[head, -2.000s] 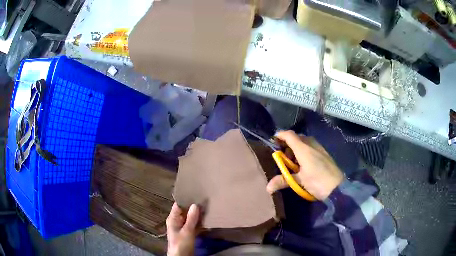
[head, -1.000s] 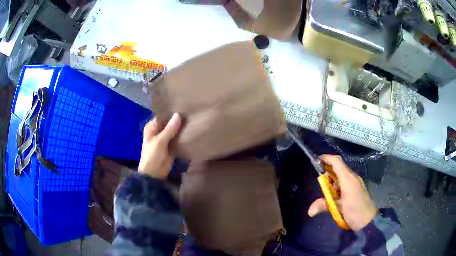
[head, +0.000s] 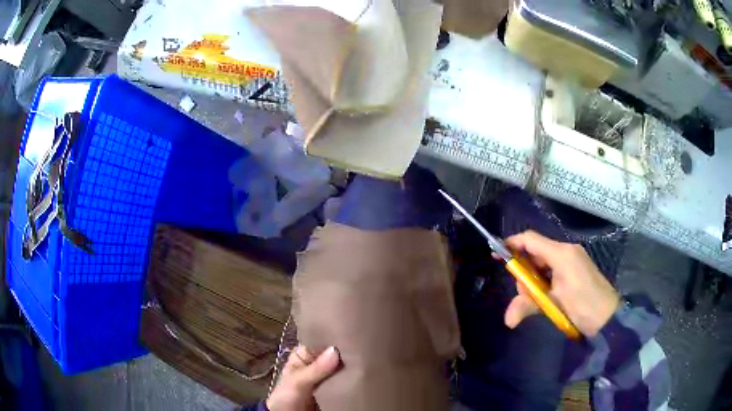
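Observation:
My left hand [head: 303,376] is at the lower middle, its thumb on top of a brown cut fabric piece [head: 377,297] lying on my lap. My right hand [head: 566,281] is to the right and holds scissors [head: 539,293] by their orange-yellow handles. The blades look closed and point up and left, apart from the fabric. A paler fabric piece [head: 365,128] lies creased and partly folded over the table's front edge, above the lap piece.
A blue plastic crate [head: 120,209] stands at the left with strips draped on it. A striped brown stack or board [head: 217,305] lies beside it. The white table [head: 481,96] carries an overlock machine [head: 562,48] at the upper right. Translucent plastic [head: 281,189] is under the table edge.
The piece my left hand held a second ago is gone from it, and a creased paler piece now lies on the table. My left hand has moved down to the lap piece. The scissors have closed.

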